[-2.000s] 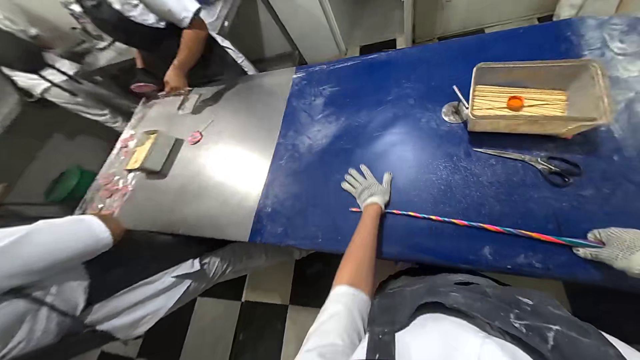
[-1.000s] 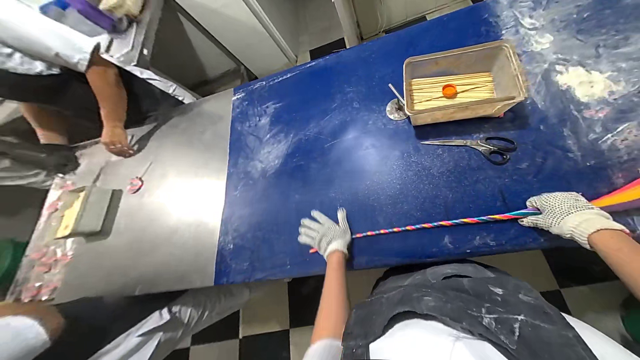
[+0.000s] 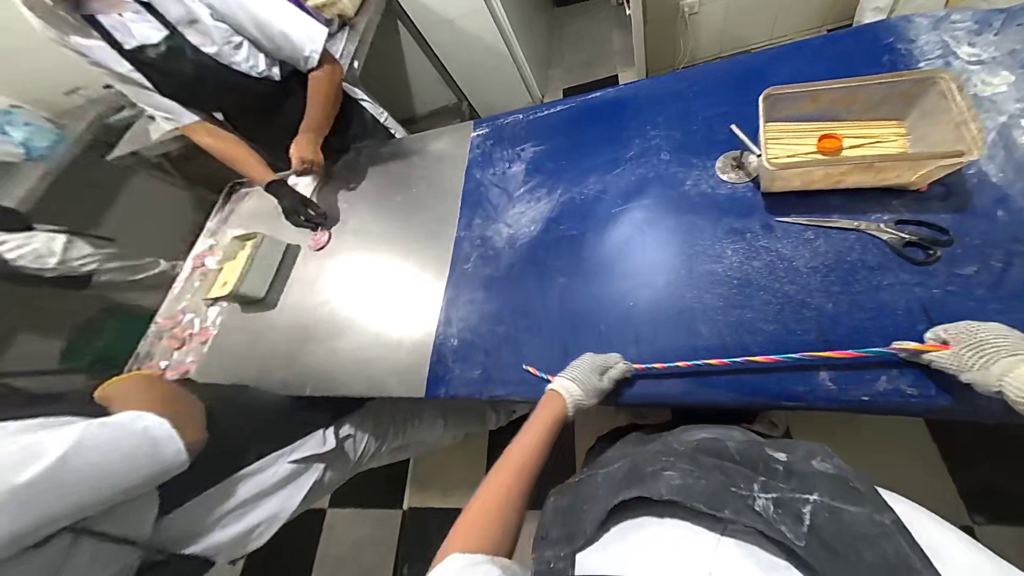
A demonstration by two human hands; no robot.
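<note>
A thin twisted rope of multicoloured candy [image 3: 744, 360] lies along the near edge of the blue table [image 3: 592, 264]. My left hand [image 3: 590, 381], in a pale knitted glove, closes over the rope near its left end, and a short tip sticks out beyond the wrist. At the right edge of the view my right hand [image 3: 972, 352], also gloved, holds the thicker part of the rope between thumb and fingers. Between the two hands the rope runs nearly straight.
Beyond the rope are black-handled scissors [image 3: 888, 234], a plastic tub [image 3: 872, 172] of thin sticks with an orange lid, and a round metal tool [image 3: 736, 166]. At the steel table [image 3: 384, 208], a co-worker's black-gloved hand touches a pink lollipop [image 3: 319, 239]; another person stands near left, beside a grey box [image 3: 254, 268].
My left hand, spread flat with fingers apart before, has closed over the rope. Across the steel table, the co-worker's black-gloved hand has reached to the lollipop.
</note>
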